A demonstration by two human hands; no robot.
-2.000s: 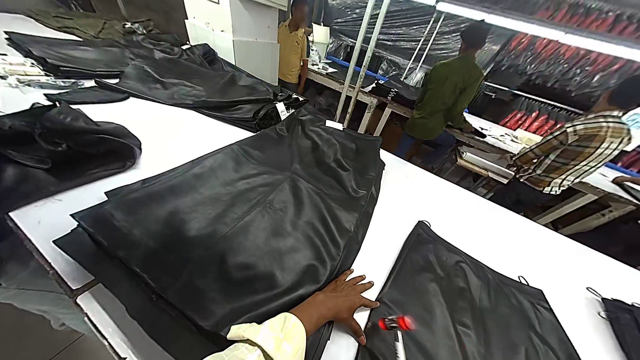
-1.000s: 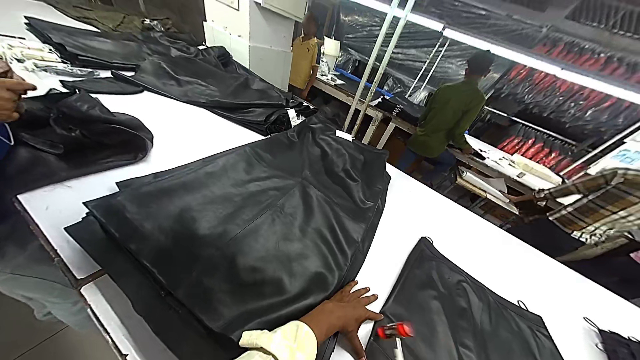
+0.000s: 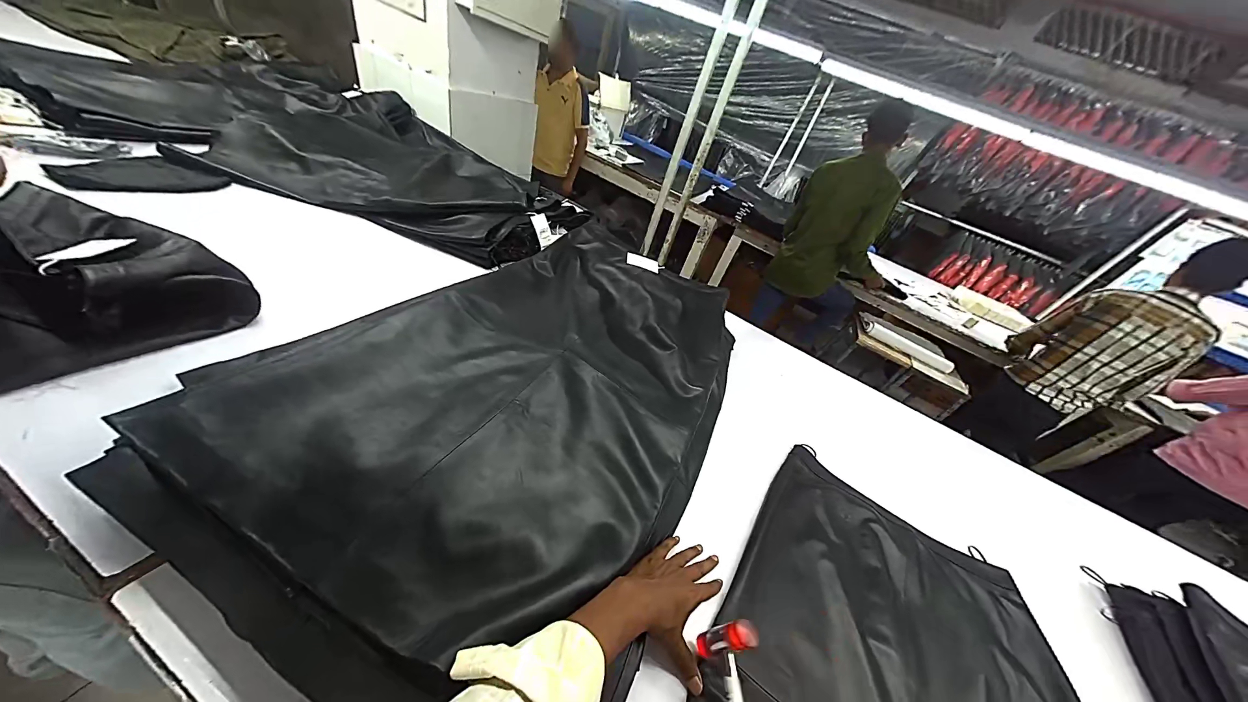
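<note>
My left hand [image 3: 673, 595], in a pale yellow sleeve, lies palm down with fingers spread at the lower right edge of a stack of black leather-like skirts [image 3: 468, 409]. It grasps nothing. Just right of its thumb is a tool with a red and black head [image 3: 726, 639] and a pale shaft, slightly blurred, over the left edge of another black skirt [image 3: 897, 585]. The shaft's lower end is cut off by the frame. My right hand is out of view, so what it holds cannot be seen.
More black garments lie on the white table [image 3: 809, 390], at the back left [image 3: 322, 156], left [image 3: 117, 283] and far right [image 3: 1160, 624]. A worker in green [image 3: 838, 214], one in yellow [image 3: 559, 122] and one in a checked shirt [image 3: 1121, 346] are beyond.
My left hand stays by the stack's edge. The worker in the checked shirt has shifted. Another person's hand at the left edge has mostly gone from view, and a pink sleeve shows at the right.
</note>
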